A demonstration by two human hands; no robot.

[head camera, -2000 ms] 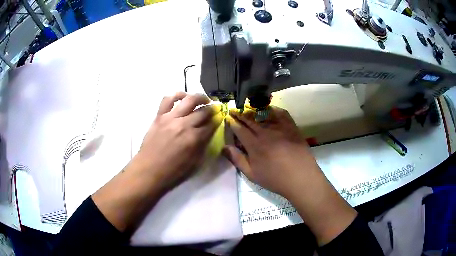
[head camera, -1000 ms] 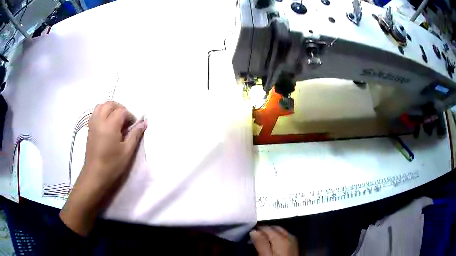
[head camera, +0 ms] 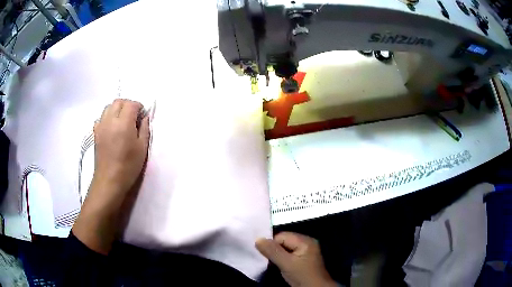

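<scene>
A pale pink fabric piece (head camera: pixel 208 185) lies on the white table left of the needle and hangs over the front edge. My left hand (head camera: pixel 120 140) pinches its left edge between thumb and fingers. My right hand (head camera: pixel 295 255) pinches its lower right corner just off the table's front edge. The fabric's right edge runs up to the lit presser foot area (head camera: pixel 255 84) of the sewing machine (head camera: pixel 359 33); whether the foot presses on it cannot be told.
Stacked pink panels (head camera: pixel 50 101) with curved layered edges lie at the left. Red-orange tape (head camera: pixel 286 112) marks the bed. A slim greenish tool (head camera: pixel 447 126) lies right of it. A printed scale (head camera: pixel 370 184) runs along the front edge. Pinkish-grey pieces (head camera: pixel 449 241) hang at lower right.
Both hands have left the needle area since the oldest frame. The fabric now lies spread between them. Over the last second, my right hand has raised the fabric's lower corner and shows more fully.
</scene>
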